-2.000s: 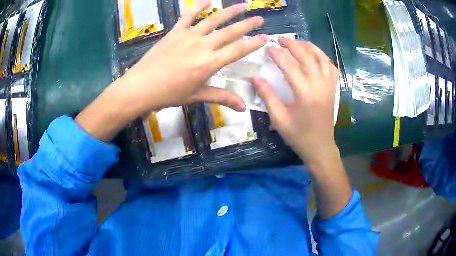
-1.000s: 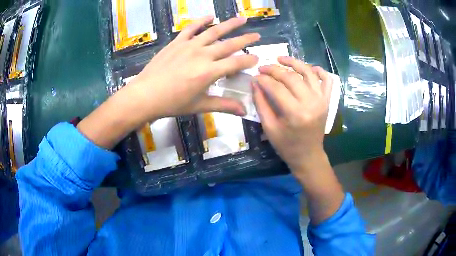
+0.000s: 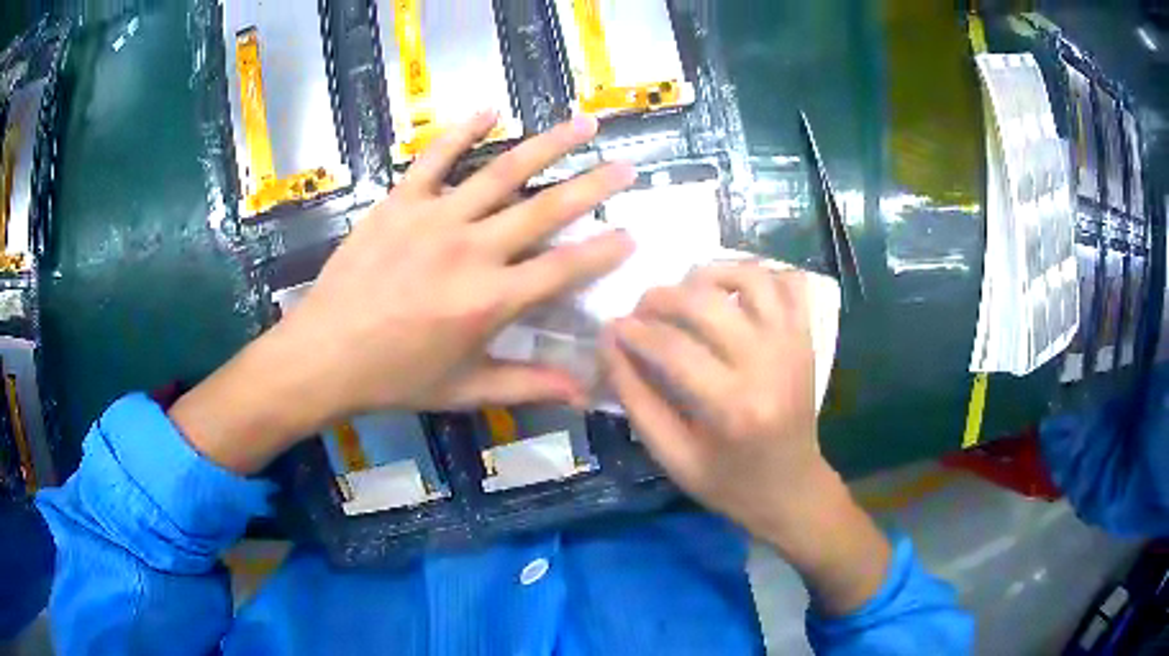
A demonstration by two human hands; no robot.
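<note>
A black tray (image 3: 494, 497) holds LCD modules with orange flex cables; one module (image 3: 624, 64) lies in the upper row. Pale strips cover the orange ends of the lower modules, such as this module (image 3: 536, 459). A white liner sheet (image 3: 820, 327) lies across the tray under both hands. My left hand (image 3: 442, 288) is spread over the sheet's left part, thumb and fingers apart. My right hand (image 3: 731, 397) has its fingers bent and fingertips together on the sheet, near my left thumb. What lies between its fingertips is hidden.
Dark tweezers (image 3: 833, 212) lie on the green surface right of the tray. Farther right are clear glossy film (image 3: 929, 231), a fanned stack of adhesive sheets (image 3: 1032, 218) and yellow tape (image 3: 977, 410). Other trays stand at both sides. A blue sleeve (image 3: 1102, 468) shows at the right edge.
The view has shifted, so the tray and both hands sit lower in the picture. My right hand's fingers have gone from spread to bent and drawn together. My left hand has stayed spread over the sheet.
</note>
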